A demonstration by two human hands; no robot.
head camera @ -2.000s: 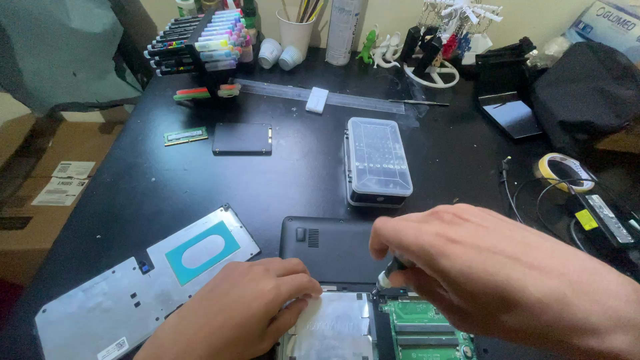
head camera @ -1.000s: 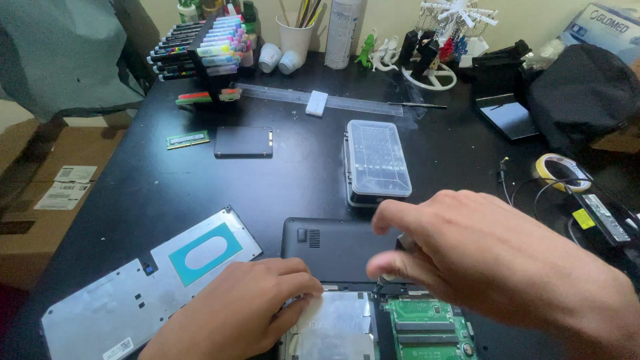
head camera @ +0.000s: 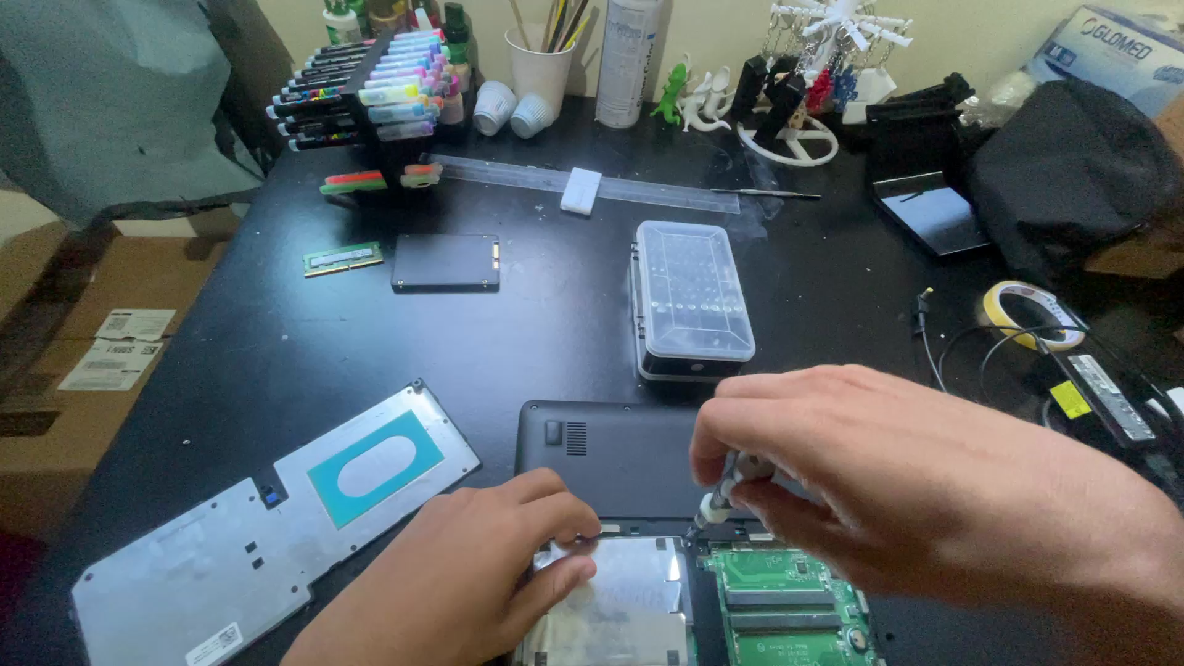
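My right hand [head camera: 860, 472] grips a small screwdriver [head camera: 724, 495] tilted downward, its tip at the frame beside the metal drive bracket [head camera: 638, 592] of an opened laptop [head camera: 610, 462]. Thumb and fingers of my left hand [head camera: 472, 564] rest at the bracket's upper left edge; whether they pinch it I cannot tell. Right of the bracket lies the green circuit board [head camera: 786, 620] with dark memory slots. A metal cover plate [head camera: 194, 573] with a teal patch lies left of my left hand. Farther back are a memory module [head camera: 342, 260] and a black 2.5-inch drive [head camera: 446, 263].
Beyond the laptop stands a clear-lidded case [head camera: 696, 291]. A plastic ruler [head camera: 647, 191] with a white eraser [head camera: 581, 191] lies behind it. At right are a tape roll [head camera: 1001, 310], cables and a power adapter [head camera: 1101, 398]. A marker rack [head camera: 370, 102] stands at the back left.
The fingers of my right hand have shifted around the screwdriver, which shows more clearly now than one second ago. My left hand stays at the bracket's edge.
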